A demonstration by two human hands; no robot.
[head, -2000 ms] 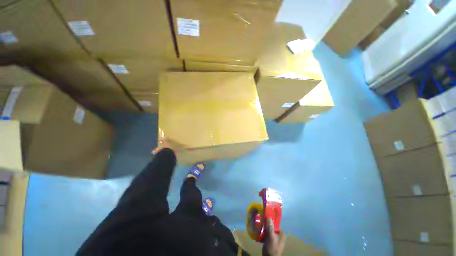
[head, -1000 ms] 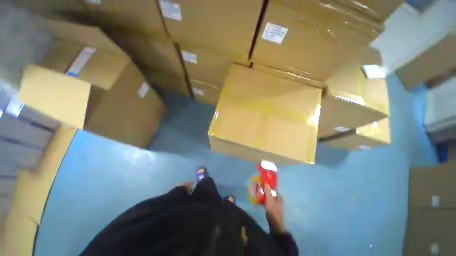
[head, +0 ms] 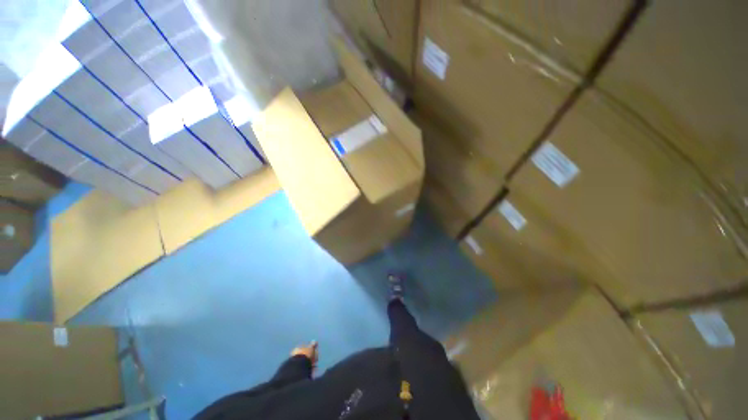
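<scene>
My left hand hangs low over the blue floor, small in view, and touches no carton; its fingers are not clear. The red tape gun shows at the bottom edge, blurred and cut off, in front of a taped carton at the lower right. My right hand is not visible there. An open carton with raised flaps stands on the floor ahead, with a pale white and blue item in its opening.
Labelled cartons are stacked high on the right. White cartons with blue strapping stand at the upper left, beside flat cardboard sheets on the blue floor. Another carton and a grey tube frame are at the lower left.
The view has swung left. The taped carton has shifted to the lower right, and the open carton is now near the centre. The tape gun has moved to the bottom edge. My right hand has left the picture.
</scene>
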